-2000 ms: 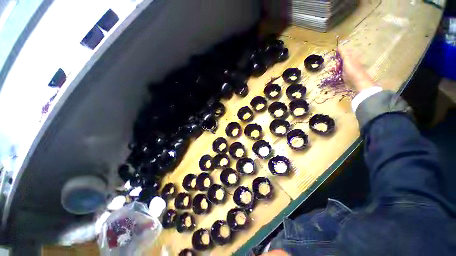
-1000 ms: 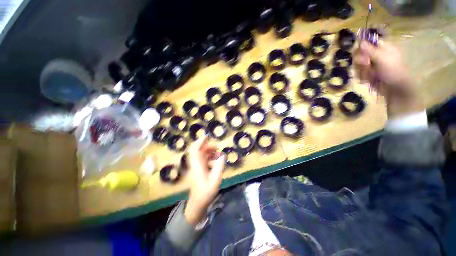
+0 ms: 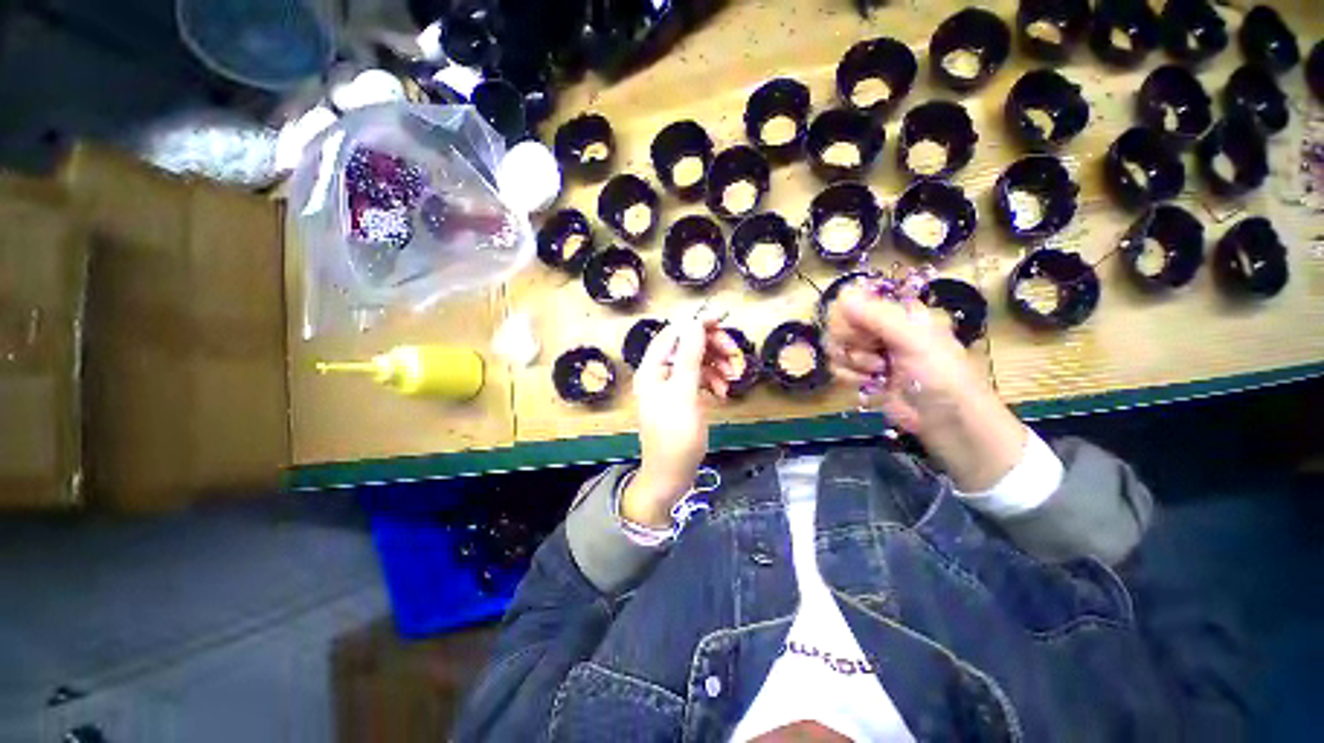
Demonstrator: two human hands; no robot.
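Note:
Glossy black cups [image 3: 1053,288] with pale centres stand open side up in rows on the light bench. My right hand [image 3: 929,380] is bent over the front row with purple trim pieces [image 3: 903,285] showing at its fingers; it partly covers a cup. My left hand [image 3: 677,404] is just left of it, fingertips close together above the front row. Whether it pinches a tiny piece cannot be made out. Cups behind and beside both hands are partly hidden.
A clear bag [image 3: 421,218] with dark red-purple bits lies left of the rows, near white round caps [image 3: 527,177]. A yellow bottle [image 3: 431,372] and white scrap [image 3: 517,337] lie in front. Cardboard [image 3: 182,334] stands left; a blue bin [image 3: 421,566] is below the green edge [image 3: 559,454].
My right hand has come from the trim pile at the far right to the front row, bringing purple pieces. My left hand has come into view and moved beside it. The view has shifted left.

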